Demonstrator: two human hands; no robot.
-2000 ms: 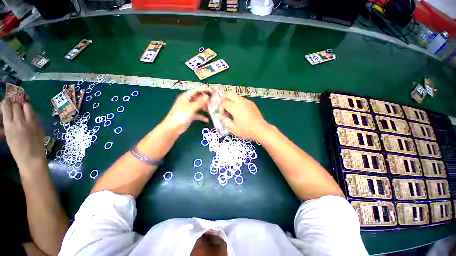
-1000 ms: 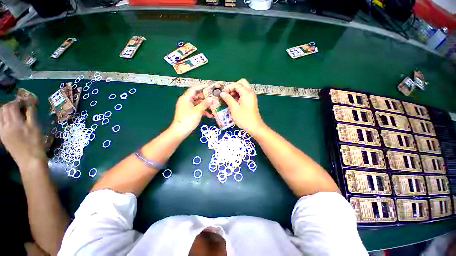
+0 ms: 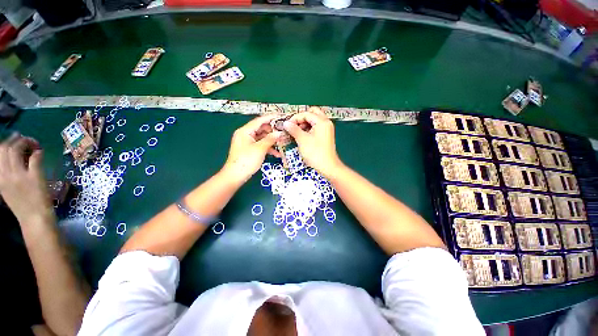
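A circuit board (image 3: pixel 291 155) is held between both hands above the near worktop, its lower end with the white patch towards me. A small round dark component (image 3: pixel 280 124) shows at its top end between the fingertips. My left hand (image 3: pixel 250 146) grips the board's left side. My right hand (image 3: pixel 315 141) grips its right side, with the thumb at the round part. Whether a ring is seated there is too small to tell. A pile of thin white rings (image 3: pixel 298 197) lies just below the hands, with a few single rings to its left.
A black tray (image 3: pixel 443 216) of boards stands at right. Spaced boards (image 3: pixel 220 79) lie on the green belt (image 3: pixel 295 52) beyond the pale dividing strip (image 3: pixel 183 103). At left are another ring pile (image 3: pixel 95 187), a board heap (image 3: pixel 80 139) and another person's hand (image 3: pixel 23 174).
The boards on the belt have moved left. My hands have turned the board so its round end shows, and they now press closer around that end. The other person's hand has shifted.
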